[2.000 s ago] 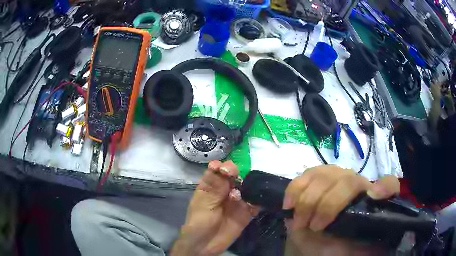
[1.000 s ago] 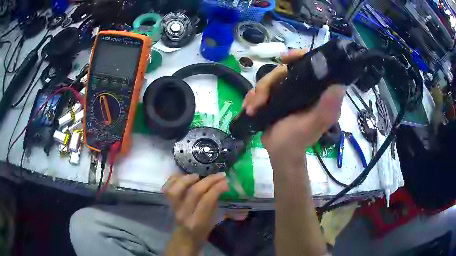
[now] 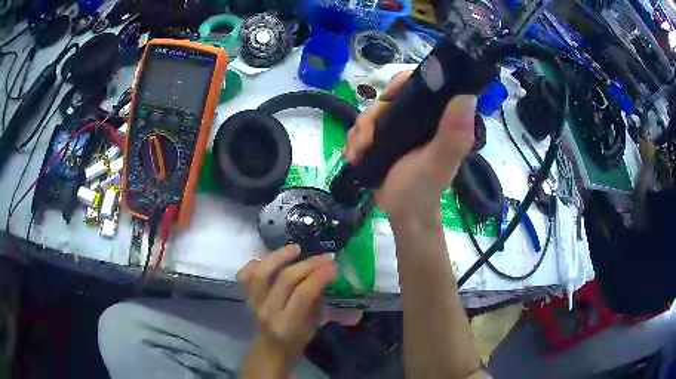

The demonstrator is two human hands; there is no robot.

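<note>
My right hand (image 3: 419, 155) is closed round a thick black electric screwdriver (image 3: 415, 111). Its tip end points down at the right side of the opened ear cup (image 3: 296, 220), a round dark disc with a shiny centre. The bit itself is hidden. My left hand (image 3: 289, 285) is at the near edge of that cup, fingertips bent against or just beside it; whether it grips the cup or a screw cannot be told. The headphones' black headband (image 3: 311, 102) arches behind, and the other cup with its pad (image 3: 252, 157) lies at the upper left.
An orange multimeter (image 3: 172, 133) with red and black leads lies left, beside small white and yellow blocks (image 3: 104, 185). A blue cup (image 3: 324, 59) stands behind. A black ear pad (image 3: 478, 185), blue-handled pliers (image 3: 525, 223) and the screwdriver's cord (image 3: 557, 133) are right.
The screwdriver, earlier held low over the lap near my left fingertips, came up over the opened cup. Since then it has tilted more upright, and my left fingertips have shifted slightly on the cup's edge.
</note>
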